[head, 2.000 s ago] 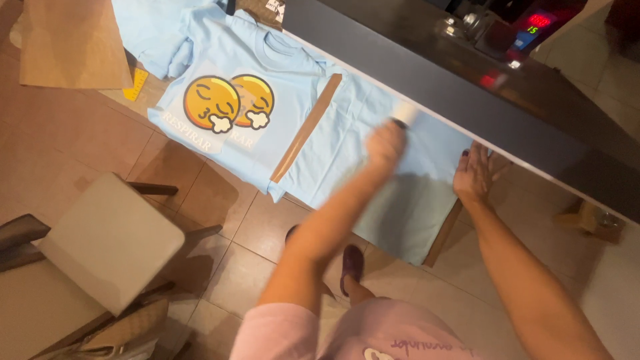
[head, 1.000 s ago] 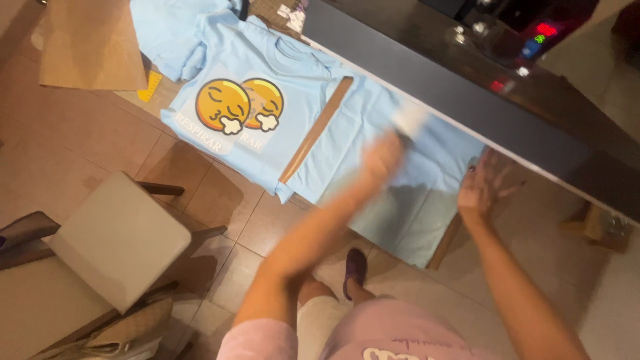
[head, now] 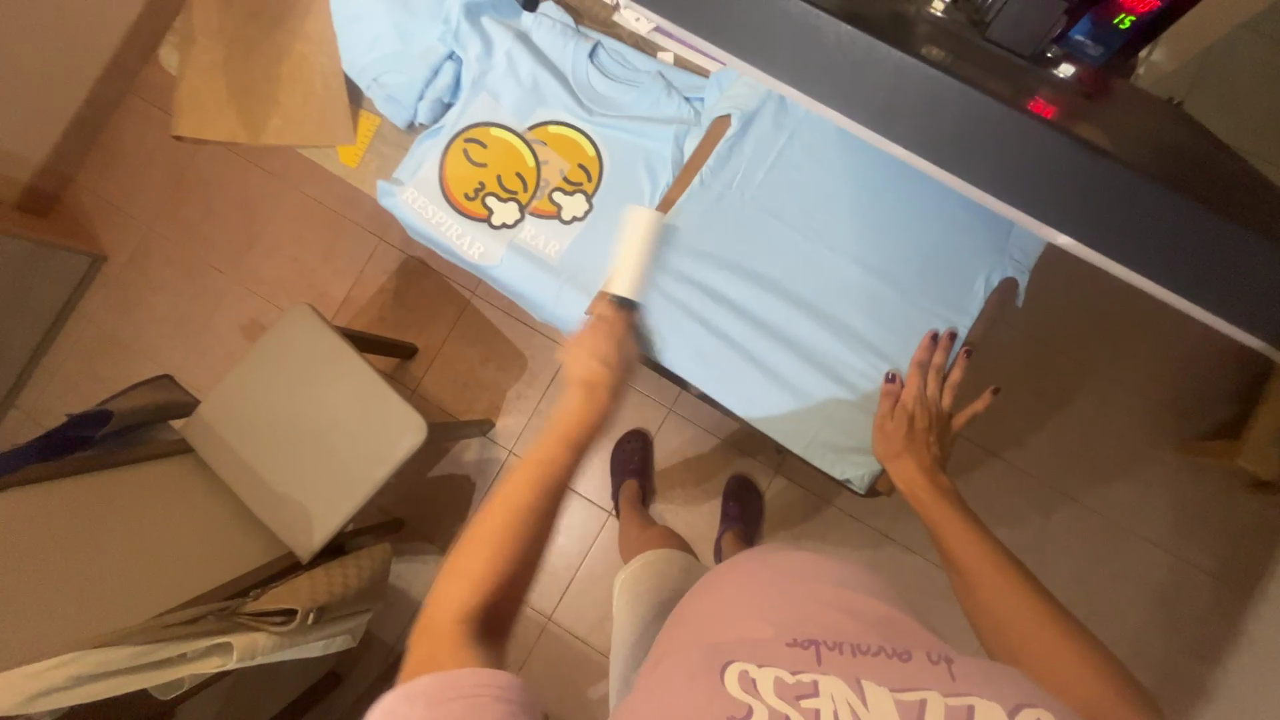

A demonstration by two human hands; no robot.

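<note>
My left hand [head: 600,355] grips a white lint roller [head: 634,252] with a dark end, blurred, over the left edge of a light blue garment [head: 800,240]. That garment lies spread over a dark flat board, with diagonal creases in it. My right hand [head: 922,415] rests palm down with spread fingers on the garment's lower right edge. To the left lies a light blue T-shirt [head: 625,115] printed with two overlapping yellow emoji faces [head: 490,175] and white lettering. A brown strip [head: 695,165] shows between the two garments.
A dark machine beam [head: 1000,150] with a lit display [head: 1122,20] runs along the upper right. Brown paper [head: 260,75] and a yellow ruler-like piece [head: 360,138] lie at upper left. A beige chair [head: 310,430] stands at lower left, beside a bag [head: 320,595].
My left hand has moved left with the lint roller, from the middle of the garment to its left edge. My right hand stays at the right edge.
</note>
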